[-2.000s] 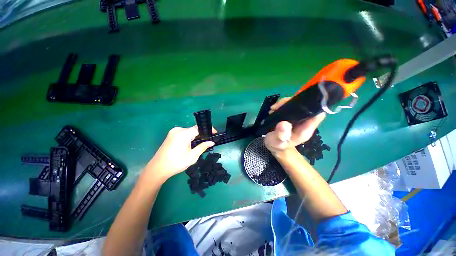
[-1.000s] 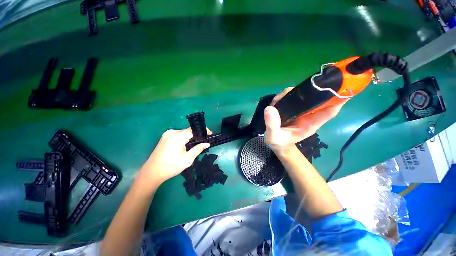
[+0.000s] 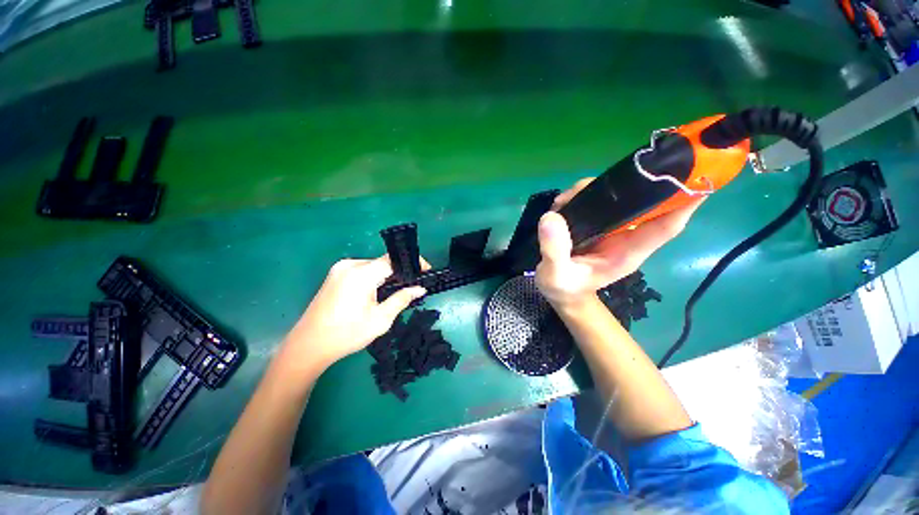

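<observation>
A black three-pronged bracket is held above the bench, prongs pointing up and away. My left hand grips its left end. My right hand holds a black and orange electric screwdriver, slanting down to the left over the bracket's right end. The screwdriver's tip is hidden at the bracket and hand. The round screw dish lies just below, with dark bits in its lower part. Small black pieces lie in a heap left of the dish and another right of it.
Two overlapping brackets lie at lower left, another bracket above them, and one at the top left. A cooling fan sits at right by a metal post. The black cord loops down at right. A carton stands below.
The screwdriver has tilted and shifted slightly while staying over the bracket's right end. The brackets at upper left have moved left. Both hands keep their hold.
</observation>
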